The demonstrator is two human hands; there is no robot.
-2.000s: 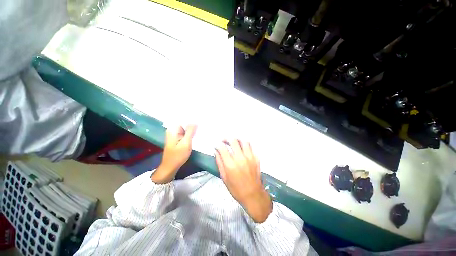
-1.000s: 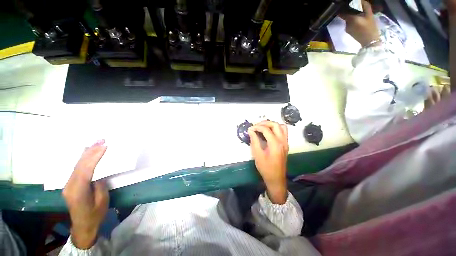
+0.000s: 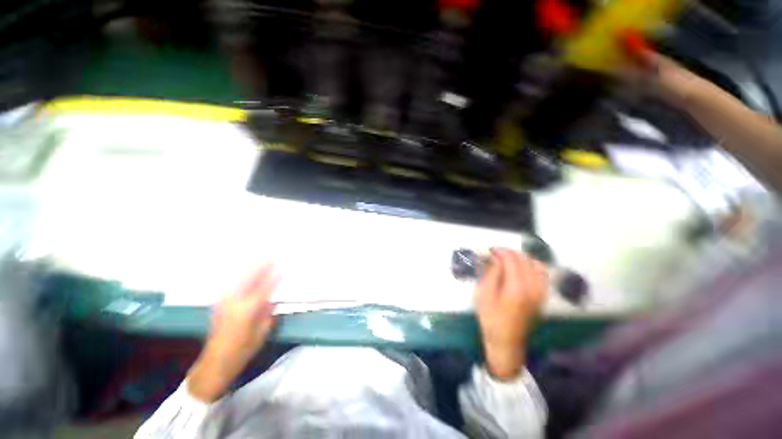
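Note:
The frame is blurred. My right hand [image 3: 512, 296] is over the bench front, its fingertips close beside a black round part [image 3: 466, 263]. The blur hides whether they grip anything. A second round part [image 3: 538, 249] lies partly behind this hand, and a third [image 3: 572, 285] lies to its right. My left hand [image 3: 236, 330] is at the bench's front edge, thumb apart from the fingers, nothing visible in it. A thin pale edge, perhaps a white sheet [image 3: 317, 306], shows right of it on the overexposed bench.
The black fixture base plate [image 3: 386, 193] with its row of fixtures spans the back of the white bench [image 3: 154, 206]. Red grips [image 3: 556, 15] show above. Another person's arm [image 3: 720, 111] reaches in at upper right. A person's pink and grey clothing is at lower right.
The view has swung right, then partly back left. From two seconds ago, my right hand has moved right to the round parts. The other person's arm now reaches higher, towards the red grips.

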